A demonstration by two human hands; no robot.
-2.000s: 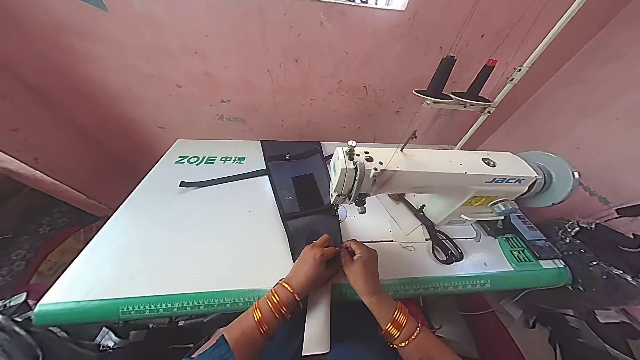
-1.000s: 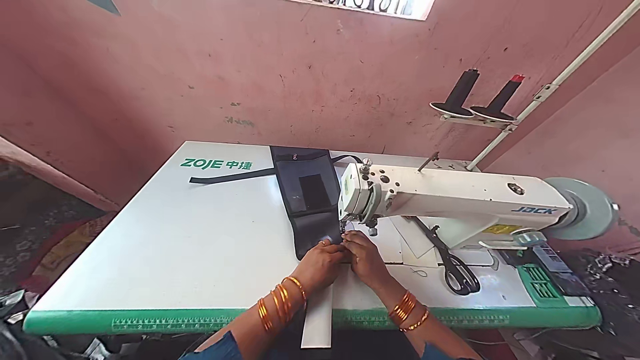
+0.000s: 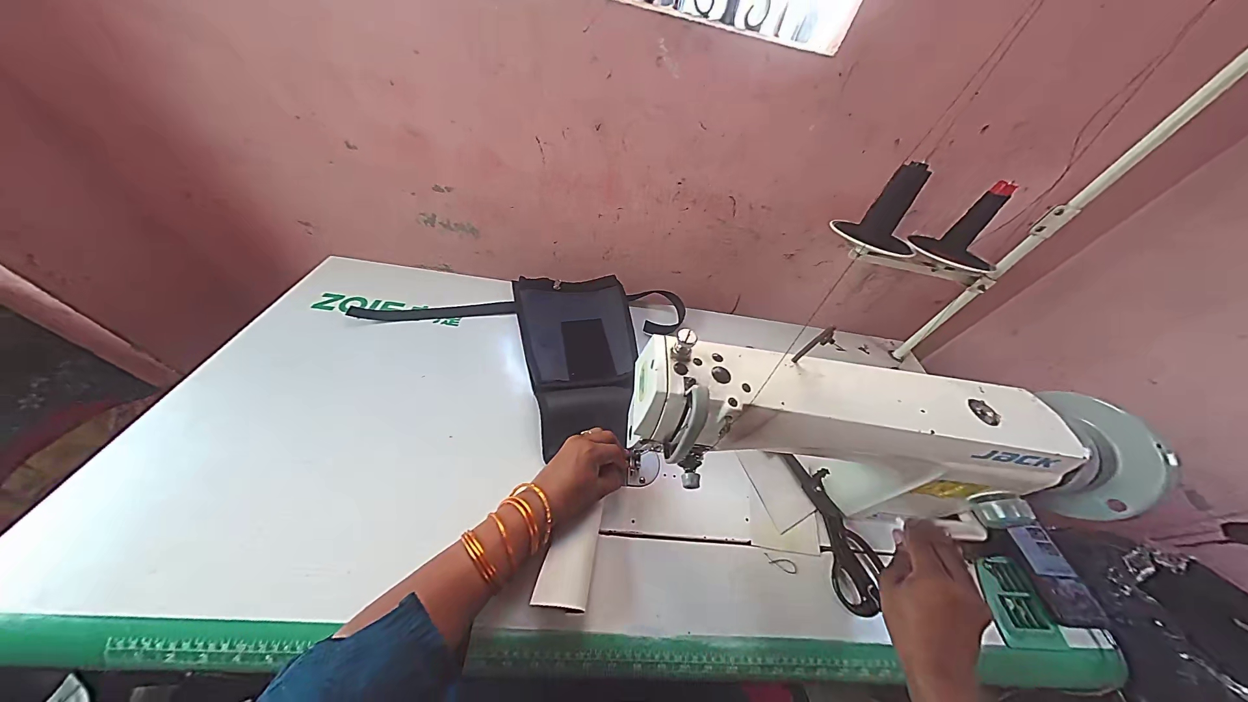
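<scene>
A black fabric piece with a dark pocket panel and straps (image 3: 577, 361) lies on the white sewing table, left of the Jack sewing machine (image 3: 848, 400). My left hand (image 3: 585, 473) grips its near end close to the presser foot (image 3: 636, 463), fingers pinched together. Under that hand a pale flat strip (image 3: 567, 565) runs toward the table's front edge. My right hand (image 3: 931, 585) is at the machine's bed on the right, fingertips at a white lever (image 3: 951, 527); whether it is gripped I cannot tell. Black-handled scissors (image 3: 853, 575) lie just left of this hand.
Two black thread cones (image 3: 897, 205) stand on a holder behind the machine. A green tray (image 3: 1019, 600) sits at the right front corner, beside dark material (image 3: 1150, 604). The green front edge of the table (image 3: 682, 655) bears a ruler scale. A pink wall (image 3: 439, 146) rises behind.
My right hand has left the fabric beside my left hand and moved right, to the machine's lever. My left hand stays at the fabric near the presser foot.
</scene>
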